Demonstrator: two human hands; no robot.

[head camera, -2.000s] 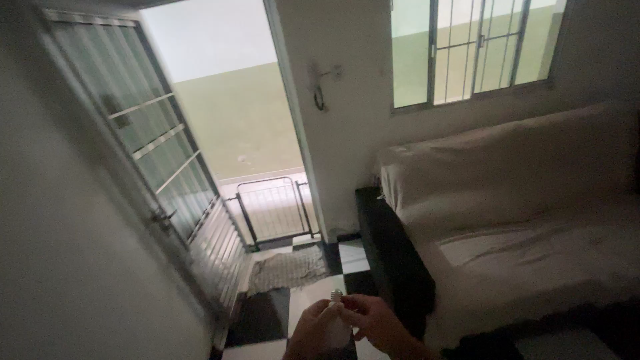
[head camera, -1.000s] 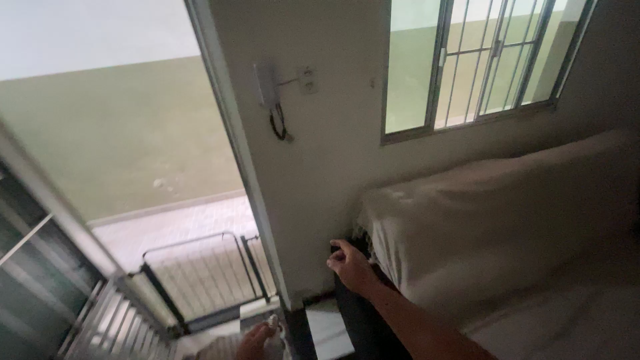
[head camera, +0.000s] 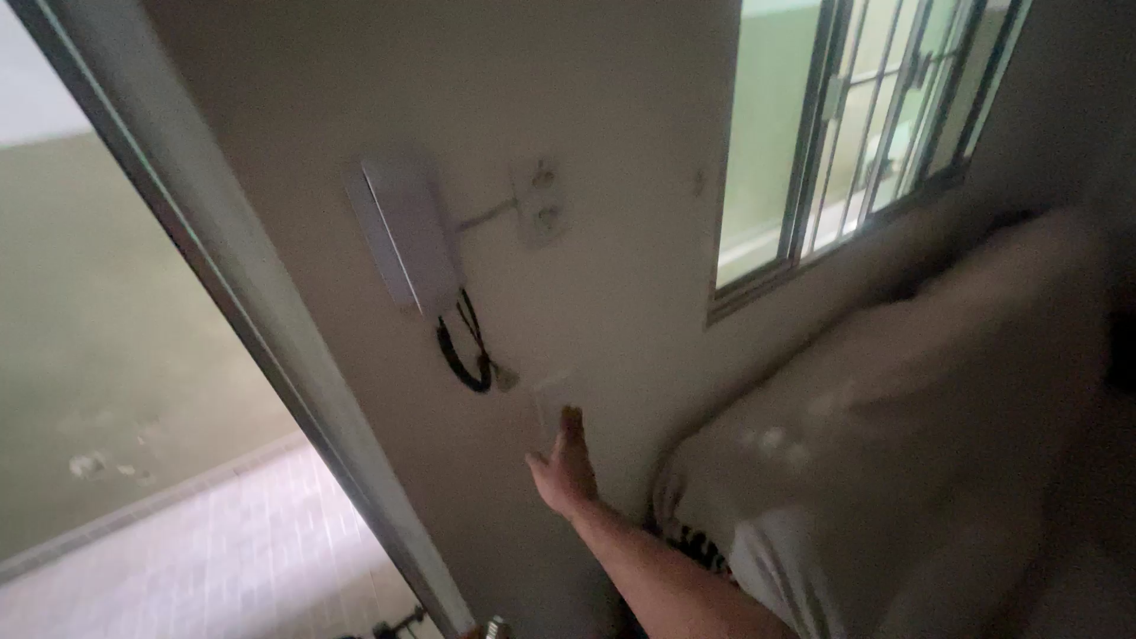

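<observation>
My right hand (head camera: 568,466) reaches out to the wall, its fingers apart, with nothing seen in it. Its raised fingertips are at the lower edge of a pale wall plate (head camera: 555,390); whether they touch it I cannot tell. Up and to the left of the plate hangs a white intercom handset (head camera: 408,235) with a dark coiled cord (head camera: 461,355). A socket plate (head camera: 540,202) is fixed to the wall on its right, joined by a thin cable. At the bottom edge, a small shiny metal thing (head camera: 497,628) shows beside a sliver of what may be my left hand.
An open doorway with a metal frame (head camera: 293,355) stands on the left, a tiled floor (head camera: 213,550) beyond it. Part of the dark gate (head camera: 399,626) shows at the bottom. A barred window (head camera: 852,133) is at upper right, above a sofa under a pale cover (head camera: 843,417).
My hands were together around a small thing two seconds ago, then came apart. My right hand has reached forward to the wall plate. The view has moved closer to the wall.
</observation>
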